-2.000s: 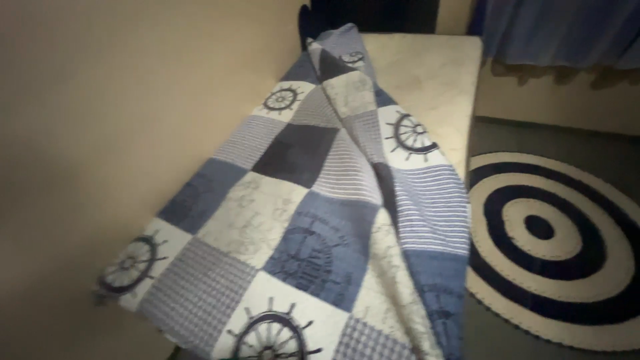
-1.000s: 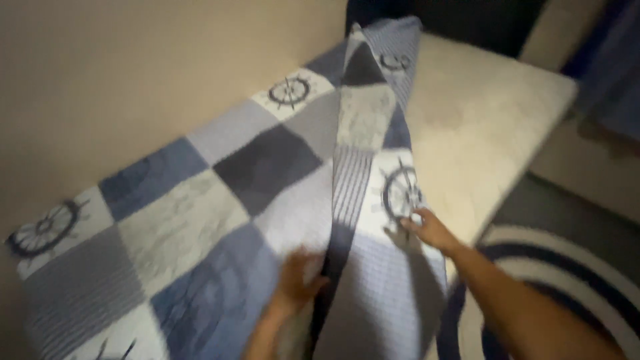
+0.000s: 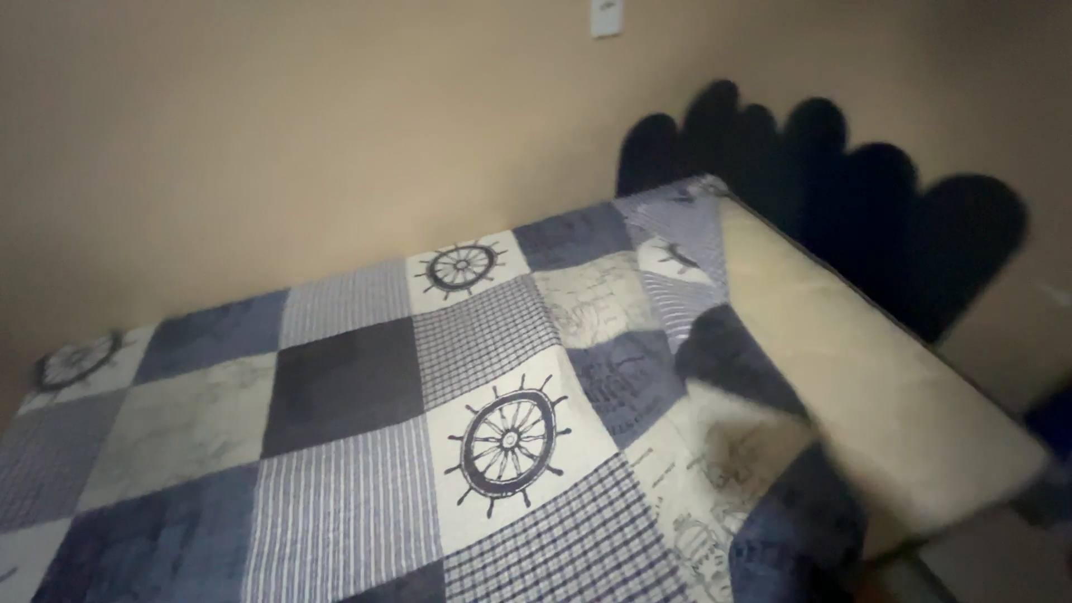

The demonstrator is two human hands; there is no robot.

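Neither my left hand nor my right hand can be clearly made out. A patchwork cover [image 3: 352, 385] with ship's-wheel prints, stripes, checks and blue squares lies over a bed along the wall. Most of it is spread fairly flat on the left and middle. On the right its edge is folded and slanted, leaving a strip of the pale mattress [image 3: 846, 377] bare. One far corner of the cover reaches the mattress's far corner at the headboard. Dark, blurred shadows fall on the right part of the cover. The lower right edge is too blurred to read.
A dark headboard [image 3: 804, 184] with a scalloped top stands beyond the bed's far end. The beige wall [image 3: 293, 142] runs along the far left side, with a white wall plate [image 3: 606, 17] above. Something dark blue [image 3: 1051, 427] shows at the right edge.
The cover, bunched in a long ridge before, now lies flatter and wider over the mattress. Both hands, on the cover a second ago, are no longer clearly seen. The view has turned toward the headboard.
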